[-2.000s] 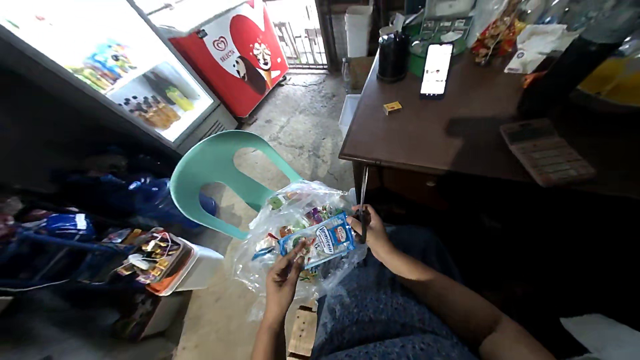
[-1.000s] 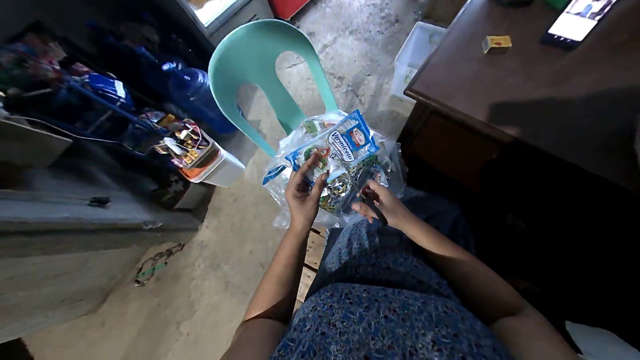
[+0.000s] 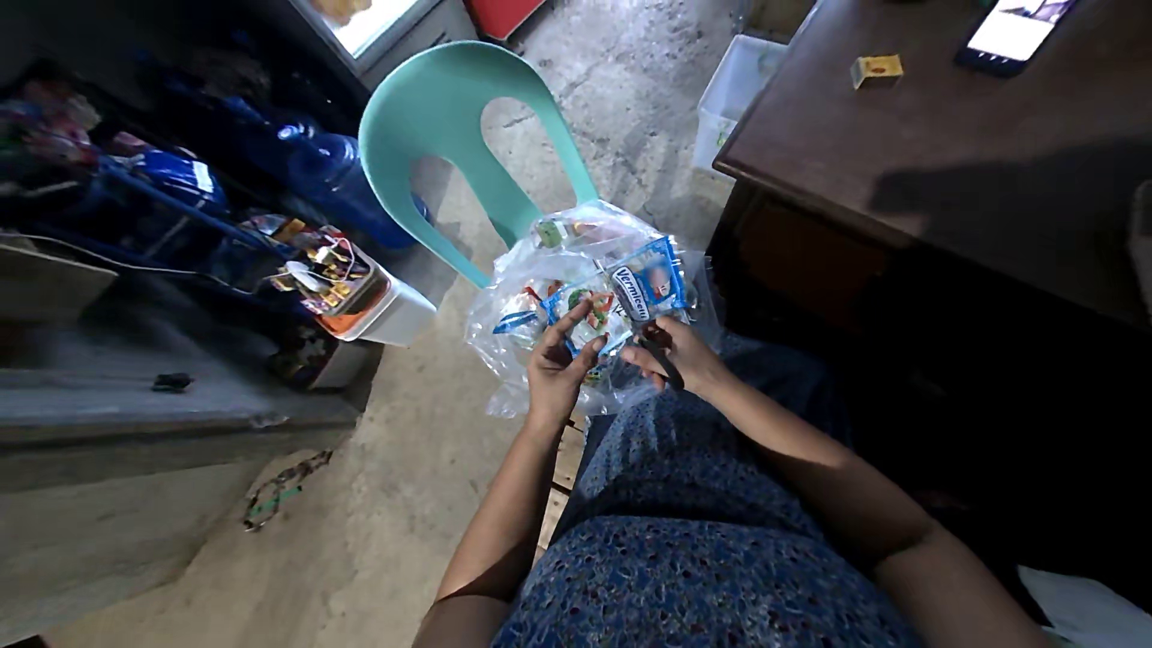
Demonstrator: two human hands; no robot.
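Observation:
A blue and clear vermicelli packet (image 3: 643, 279) lies folded or bent over a clear plastic bag (image 3: 513, 360) of other small packets, on the seat side of a green plastic chair (image 3: 441, 99). My left hand (image 3: 562, 364) has its thumb and fingers at the packet's lower left part, pinching its edge as far as can be told. In my right hand (image 3: 675, 355) is a dark-handled tool (image 3: 661, 362), probably scissors, pointing at the packet's lower edge. The blades are hard to make out against the shiny plastic.
To the right stands a dark wooden table (image 3: 810, 135) with a small yellow box (image 3: 877, 70) and a phone (image 3: 1017, 31). A clear plastic bin (image 3: 733, 90) is beside it. On the left are a white container (image 3: 396, 310) of small goods and a blue water jug (image 3: 328, 171).
The view has swung down and toward the left since two seconds ago. The packet was flatter and more whole in view between my hands then; both hands stay at the bag.

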